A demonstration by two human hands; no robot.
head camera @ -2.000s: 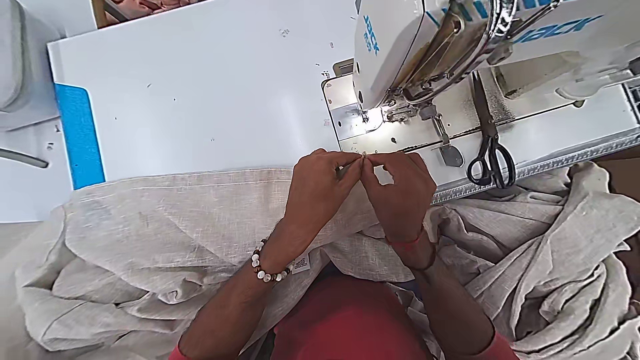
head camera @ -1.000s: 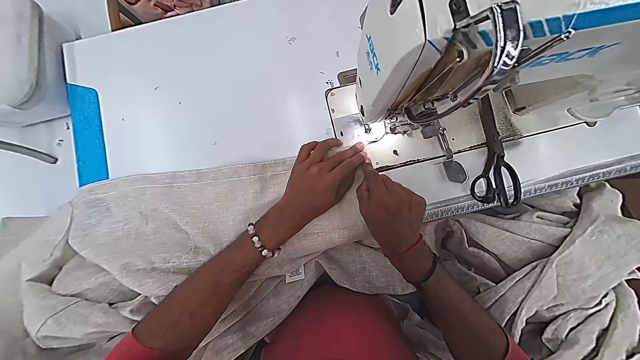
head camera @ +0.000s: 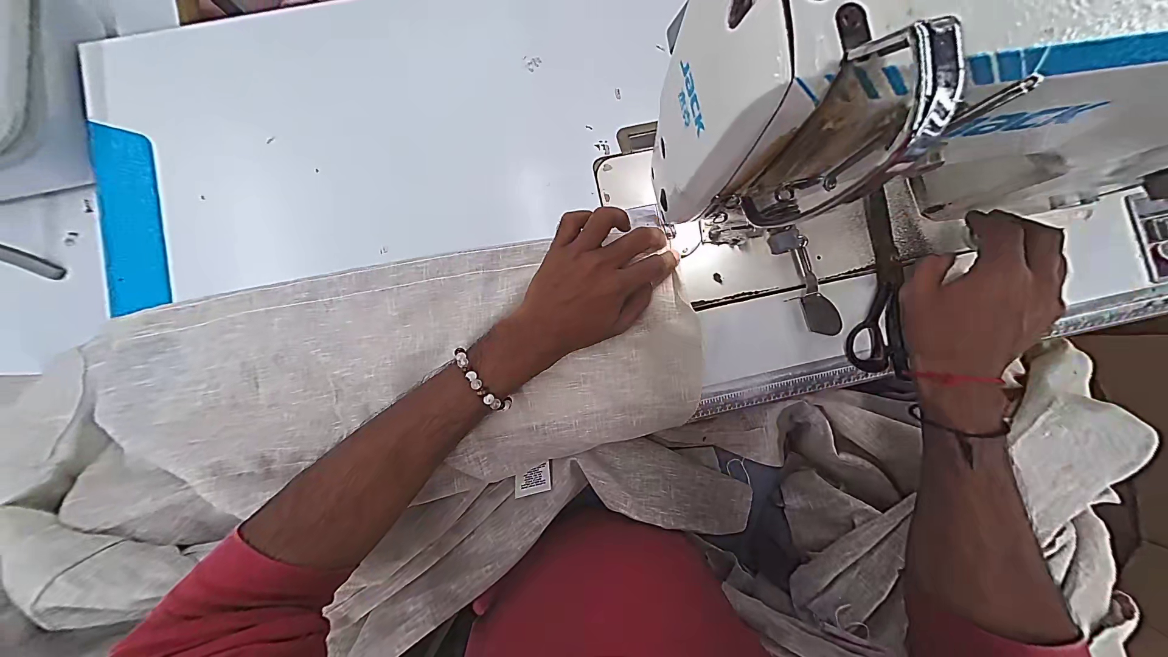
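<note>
Beige linen-like fabric (head camera: 365,356) lies over the table's front edge, with a stitched line along its far edge. My left hand (head camera: 598,278) presses flat on the fabric's corner, fingertips beside the lit needle area of a white Jack sewing machine (head camera: 730,100). My right hand (head camera: 985,292) is at the right, its fingers curled near the machine bed under the arm; whether it holds anything cannot be told. Dark-handled scissors (head camera: 881,319) lie across the machine bed just left of my right hand. A white label (head camera: 533,478) bearing writing shows on the fabric below.
A metal lever (head camera: 821,313) stands out at the front of the machine. A ruler strip (head camera: 776,388) runs along the table's front edge. More bunched fabric (head camera: 849,465) hangs at the lower right. Thread scraps dot the white table (head camera: 365,137).
My right hand has left the fabric by the needle and moved right, past the scissors. My left hand stays on the fabric near the needle.
</note>
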